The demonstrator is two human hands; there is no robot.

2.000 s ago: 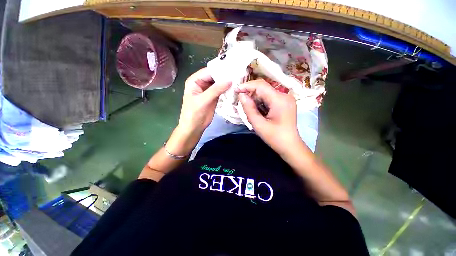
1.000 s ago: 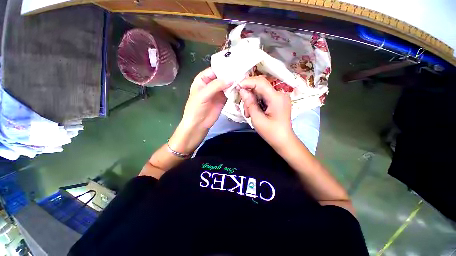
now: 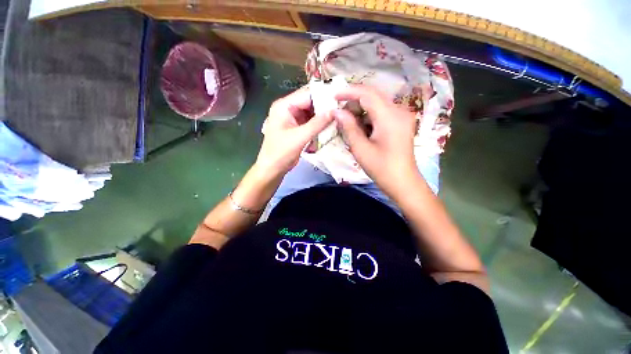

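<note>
The floral garment (image 3: 387, 62), white with red and brown flowers, is bunched over my knees. My left hand (image 3: 287, 131) pinches its pale edge (image 3: 325, 93) between thumb and fingers. My right hand (image 3: 380, 131) is close beside it, thumb and index finger together at the same pale edge. A small dark shape shows in my right palm, partly covered by the fingers; I cannot tell what it is. No needle, thread or button can be made out.
A white-topped table (image 3: 443, 8) with a yellow measuring tape runs across the top. A pink mesh bin (image 3: 232, 93) stands at the left, beside a grey cloth-covered stand (image 3: 72, 90). Pale blue cloth pieces (image 3: 48, 180) and a blue crate (image 3: 86, 294) are at the left. Black cloth (image 3: 588, 207) hangs at the right.
The garment has been turned over: the pale flap with a dark button is out of sight and floral cloth now spreads behind my hands. Both hands remain close together at the cloth.
</note>
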